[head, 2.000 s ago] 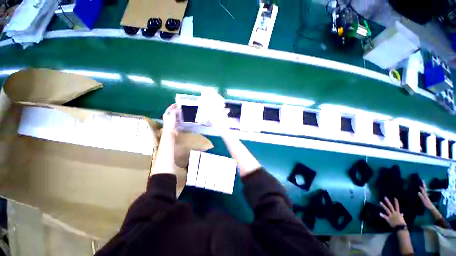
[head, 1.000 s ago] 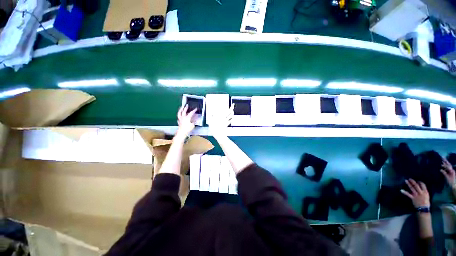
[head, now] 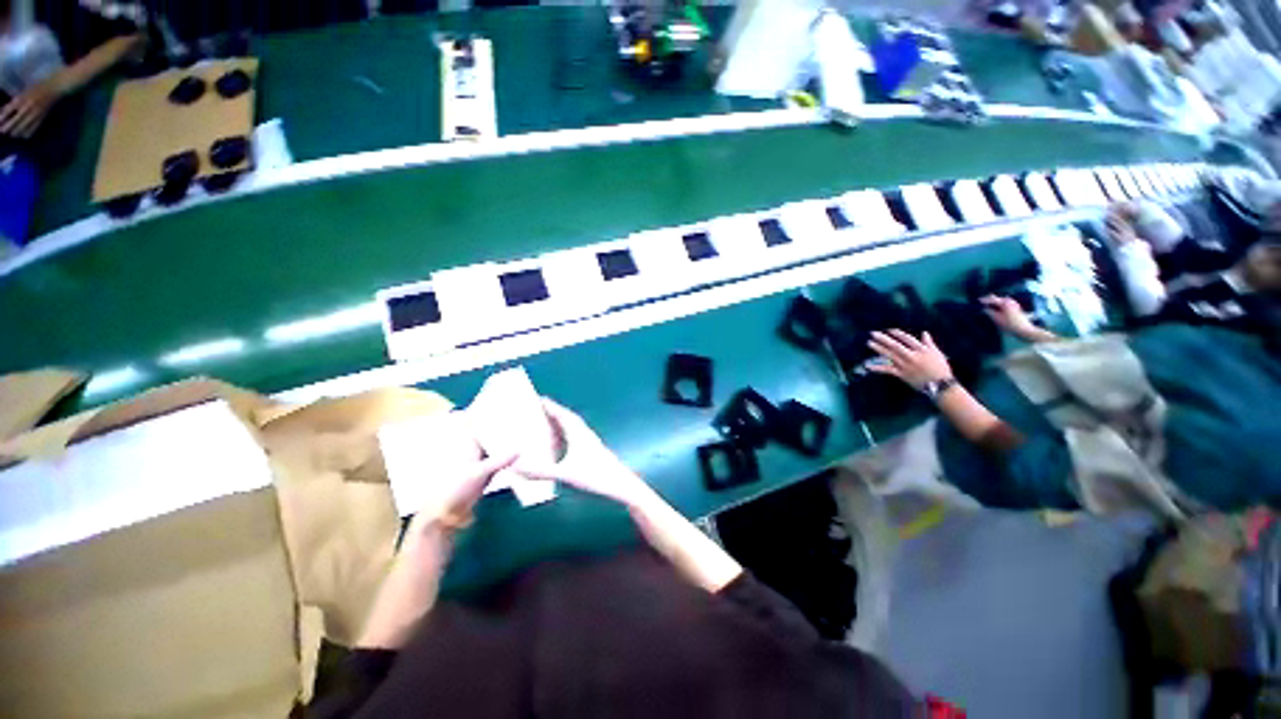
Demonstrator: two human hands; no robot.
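Observation:
My left hand (head: 471, 487) and my right hand (head: 573, 452) are together in front of me, holding a small white gift box (head: 509, 410) between them, above the stack of closed boxes (head: 419, 457) on the bench. Whether this box is open is too washed out to tell. A row of open boxes (head: 573, 285) runs along the near belt edge. White pieces alternate with dark square interiors. Its left end is an open box base (head: 415, 312).
The brown shipping carton (head: 148, 604) with white boxes inside is at left, its loose tan flap (head: 330, 457) beside the stack. Black inserts (head: 688, 379) lie on the bench at right. A neighbouring worker's hand (head: 913, 360) is over the pile. Black round products (head: 180, 169) lie across the belt.
The view has turned right. My hands have left the row and come back to the stack, now holding a white box. The box row stays on the belt edge.

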